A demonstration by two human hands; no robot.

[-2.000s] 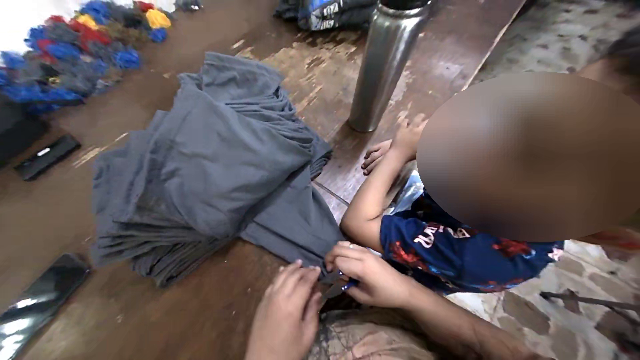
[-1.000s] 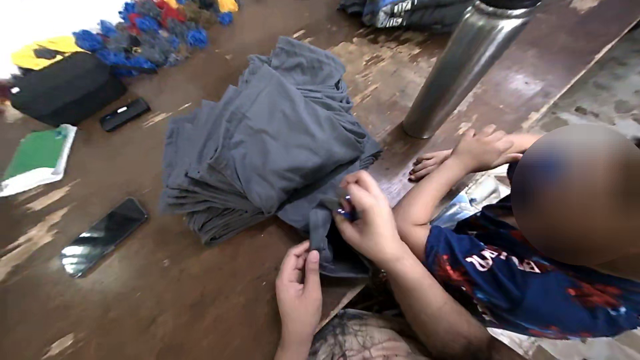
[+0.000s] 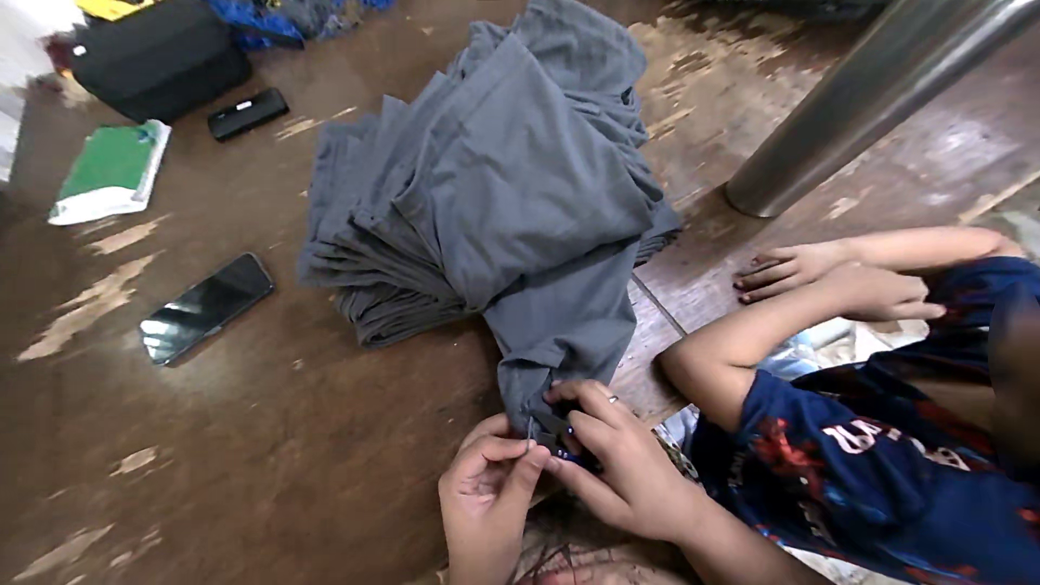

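Note:
A stack of folded grey fabric garments point(image 3: 520, 171) lies on the worn wooden table point(image 3: 244, 455), with one part of the cloth hanging toward me over the near edge. At its lower end, my left hand point(image 3: 491, 487) pinches a thin strand or bit of the cloth between thumb and forefinger. My right hand point(image 3: 617, 455), with a ring on one finger, holds a small dark cutting tool, apparently thread snips point(image 3: 556, 435), against the cloth beside the left fingertips. The fingers partly hide the tool.
A smartphone point(image 3: 207, 309), a green-and-white packet point(image 3: 114, 171), a small black case point(image 3: 248, 114) and a black bag point(image 3: 162, 61) lie at left. A steel bottle point(image 3: 861, 114) stands at right. Beside it another person's forearms point(image 3: 731, 341) rest on the table edge.
My hands have come together at the lower end of the cloth; one second ago the right was higher, apart from the left. The other person's head has moved to the right in view.

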